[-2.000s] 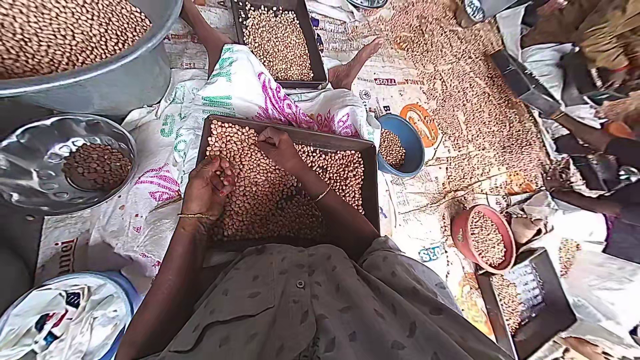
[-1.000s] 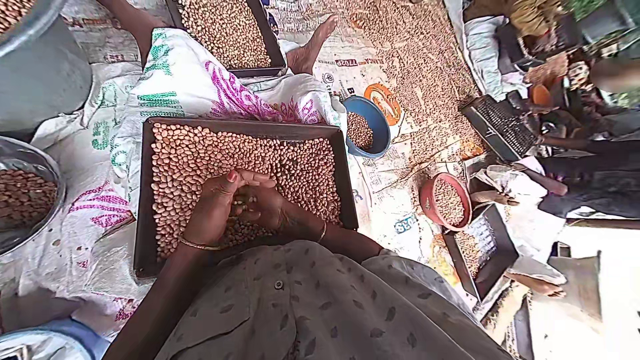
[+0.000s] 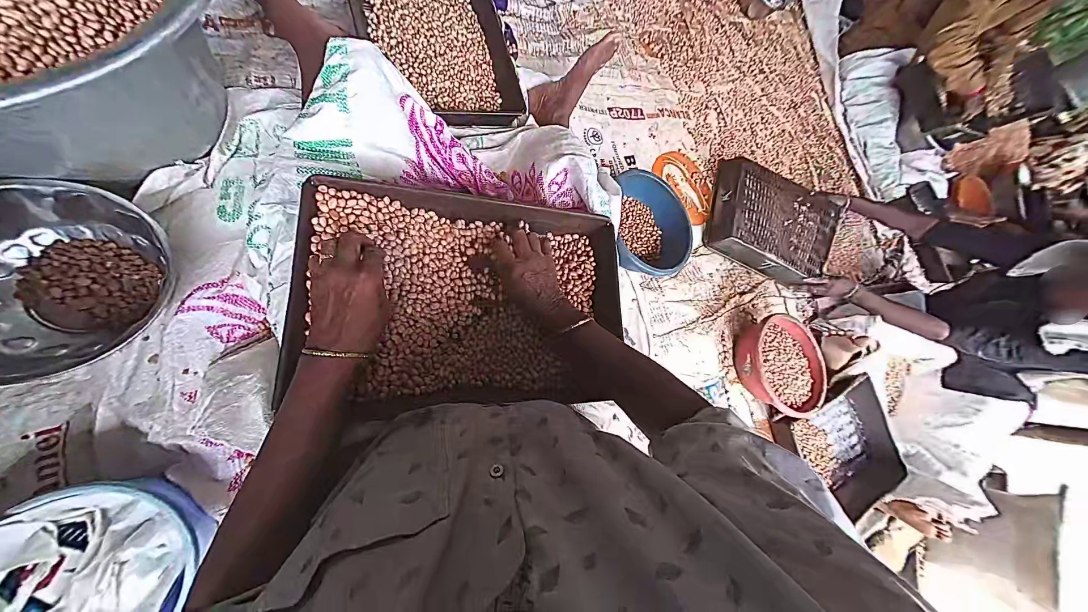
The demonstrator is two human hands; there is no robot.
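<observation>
A dark rectangular tray (image 3: 459,223) full of shelled peanuts (image 3: 442,280) lies across my lap, over a white woven sack. My left hand (image 3: 347,289) rests palm down on the peanuts at the tray's left side, its fingertips curled down among them. On the right half, my right hand (image 3: 525,270) touches the peanuts with its fingers spread. Whether a few peanuts are under either palm is hidden. Beyond the tray, between the feet, stands a second dark tray (image 3: 517,76) of peanuts.
At left are a large metal basin (image 3: 127,110) of peanuts and a metal bowl (image 3: 140,221) of darker pieces. Right are a blue bowl (image 3: 671,221), a red bowl (image 3: 816,374) and another dark tray (image 3: 884,459). A person (image 3: 977,314) holds a slotted crate (image 3: 769,221) over scattered peanuts.
My hands were together above the tray one second ago; now they are apart, down on the peanuts. The other person's crate has moved nearer to the blue bowl.
</observation>
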